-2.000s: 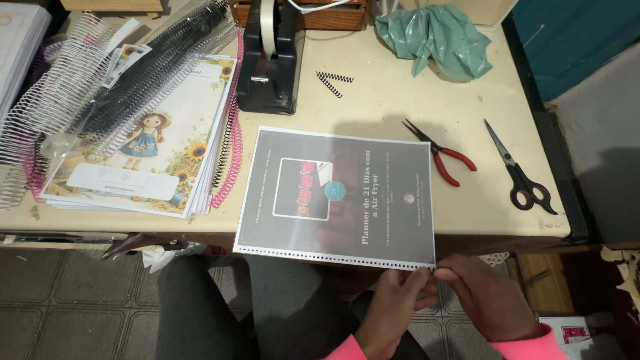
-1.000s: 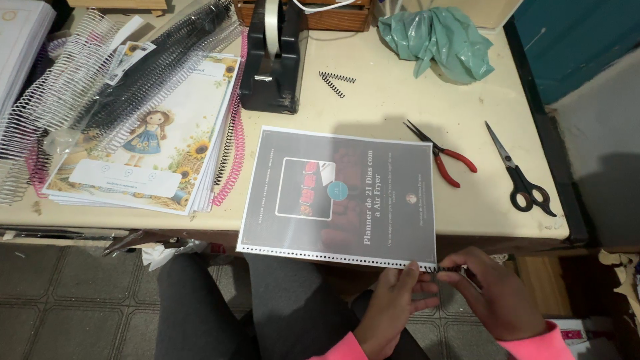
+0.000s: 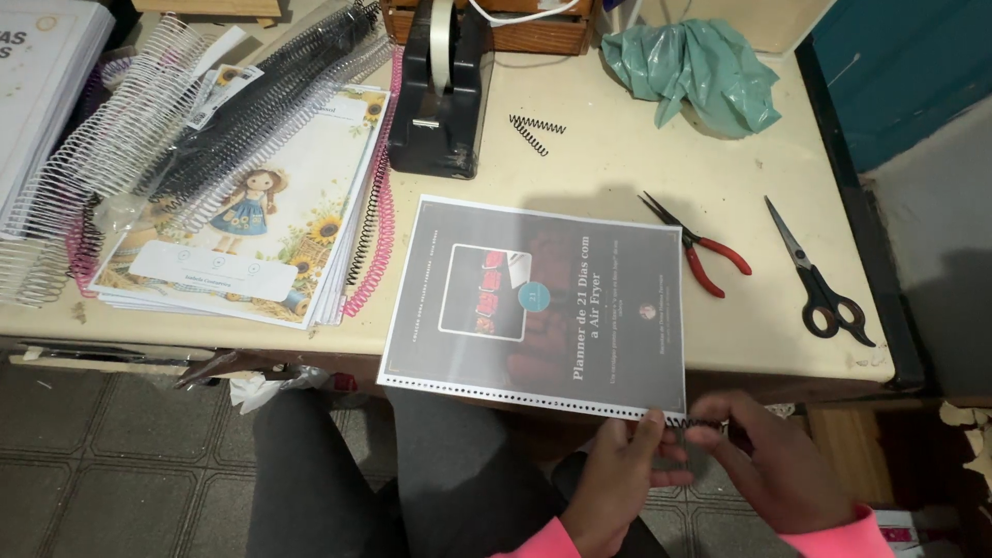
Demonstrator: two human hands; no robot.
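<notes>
A stack of punched sheets with a dark cover [image 3: 480, 364] lies at the table's front edge, its row of holes toward me and overhanging the edge. My left hand [image 3: 628, 473] grips its near right corner, thumb on top by the holes. Between the thumb and fingers of my right hand [image 3: 763, 457] is a black spiral binding coil [image 3: 682, 423], whose left end sits in the holes at that corner. Red-handled long-nose pliers [image 3: 701, 252] lie just right of the cover, and black-handled scissors [image 3: 814, 283] lie farther right.
A black tape dispenser [image 3: 442, 101] stands behind the cover, with cut coil pieces [image 3: 535, 132] beside it. Left are an illustrated paper stack [image 3: 310, 256], bagged black coils [image 3: 271, 101], white coils [image 3: 116, 139] and pink coils [image 3: 380, 232]. A crumpled green plastic bag [image 3: 697, 74] lies at the back right.
Both hands remain at the cover's near right corner. The coil between them shows more plainly now than two seconds ago, and the right hand's fingers have shifted slightly along it.
</notes>
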